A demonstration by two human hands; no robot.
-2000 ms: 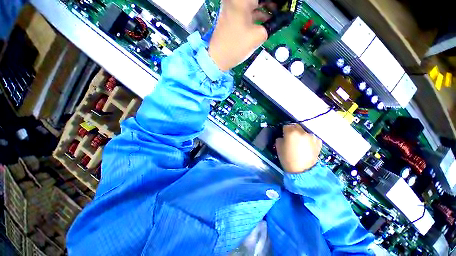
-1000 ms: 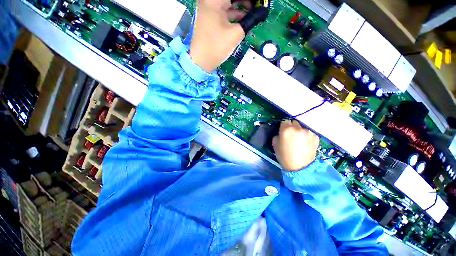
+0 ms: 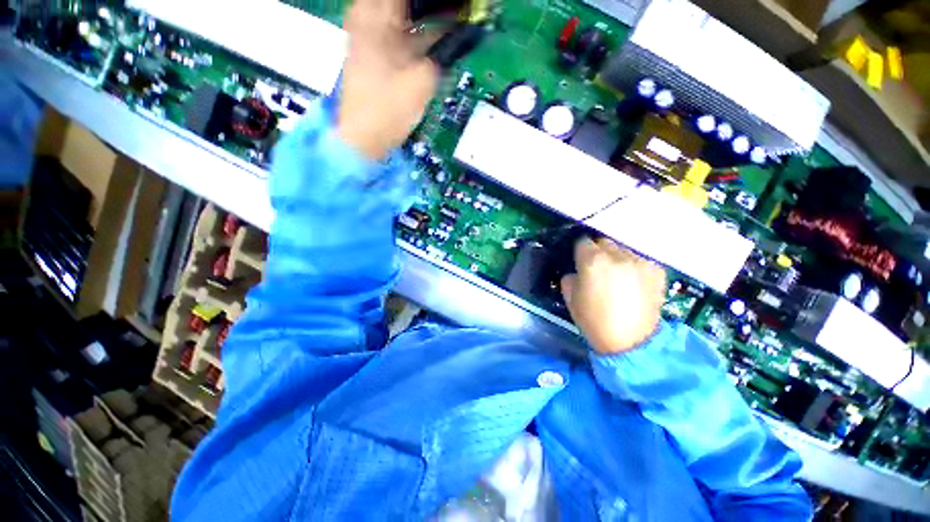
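Observation:
My left hand [image 3: 388,92] is blurred at the top edge and grips a black core part [image 3: 456,37] with a bit of yellow on it, above the green circuit board [image 3: 489,224]. My right hand [image 3: 617,296] is curled down at the near side of the board, below the long white bar [image 3: 602,189]. A dark part [image 3: 551,267] lies against its fingers; the fingertips are hidden, so its hold is unclear. A thin black lead [image 3: 612,207] crosses the white bar.
Across the board are a finned heatsink [image 3: 724,82], a yellow-taped transformer [image 3: 661,148] and a red wound coil [image 3: 841,240]. The pale rail [image 3: 449,285] runs along the near side. A pulp tray [image 3: 184,306] with red coils is below left. Yellow blocks [image 3: 872,63] lie upper right.
The boards have shifted leftward in view. My left hand has moved left, still with the black part. My right hand stays at about the same spot by the white bar.

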